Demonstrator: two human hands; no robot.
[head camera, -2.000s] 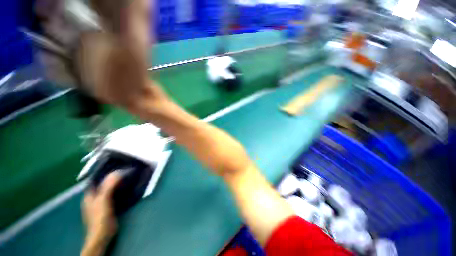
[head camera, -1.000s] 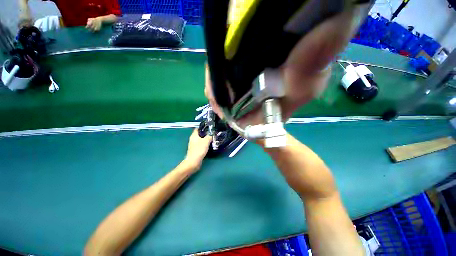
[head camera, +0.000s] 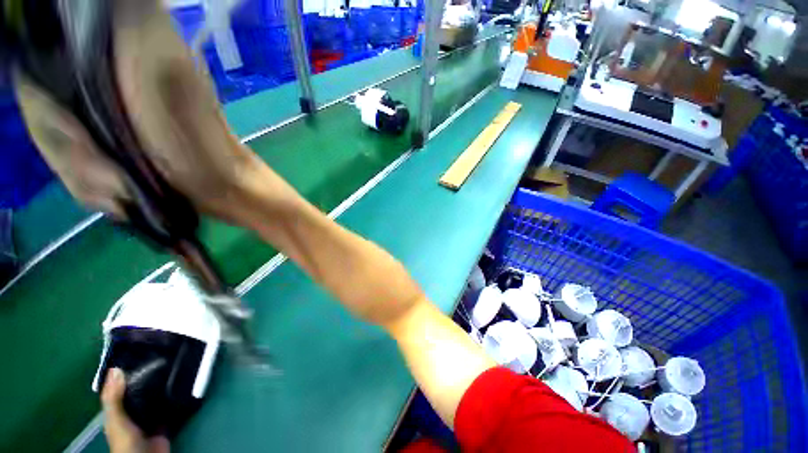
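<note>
A PTZ camera unit (head camera: 164, 345) with white housing, black head and white antennas on its sides lies at the lower left, at the bench edge by the belt. My left hand (head camera: 128, 420) grips its black head from below. My right hand (head camera: 84, 115), large and blurred at the upper left, is around the dark auto-feed screwdriver (head camera: 146, 190). The screwdriver's blurred metal tip points down just right of the unit; contact cannot be told.
Another camera unit (head camera: 383, 111) lies on the green belt (head camera: 306, 159). A wooden strip (head camera: 481, 146) lies on the bench (head camera: 399, 230). A blue plastic crate (head camera: 709, 301) with several white housings (head camera: 509, 345) stands at right. Metal posts (head camera: 428, 71) rise beside the belt.
The view has swung to the right. The screwdriver tip, over the unit a second ago, now shows beside it. My left hand still holds the black head.
</note>
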